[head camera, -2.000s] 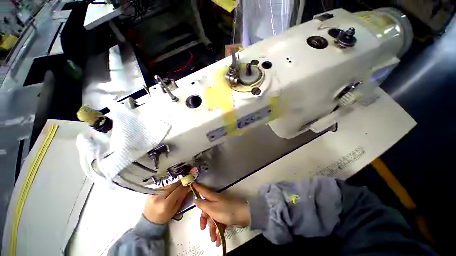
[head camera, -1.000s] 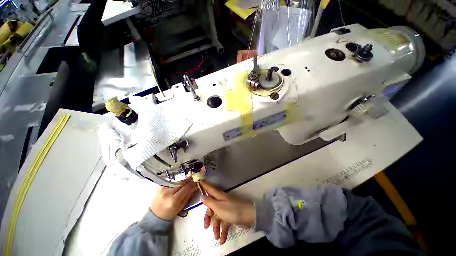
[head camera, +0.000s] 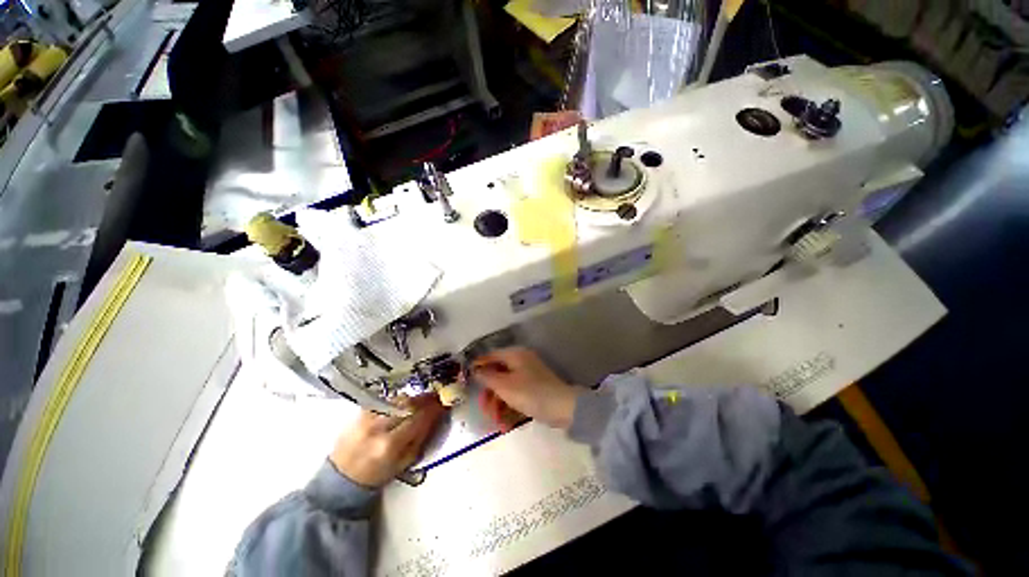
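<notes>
The white sewing machine runs across the view, its needle end at the lower left. Small metal needle and presser parts show there, with a small pale yellow piece just below them. My left hand is at the needle area from the lower left, fingertips together near the presser foot; what they hold is hidden. My right hand is under the arm, just right of the needle, thumb and finger pinched together; no strip is clearly visible in it.
A large off-white panel with long yellow strips lies at left. White cloth and a yellow knob are on the machine head. The white tabletop has printed ruler marks. A grey conveyor and yellow rolls are at far left.
My right hand has moved up and right, from below the needle to beside it under the arm. The strip hanging between the hands no longer shows. My left hand stays near the needle.
</notes>
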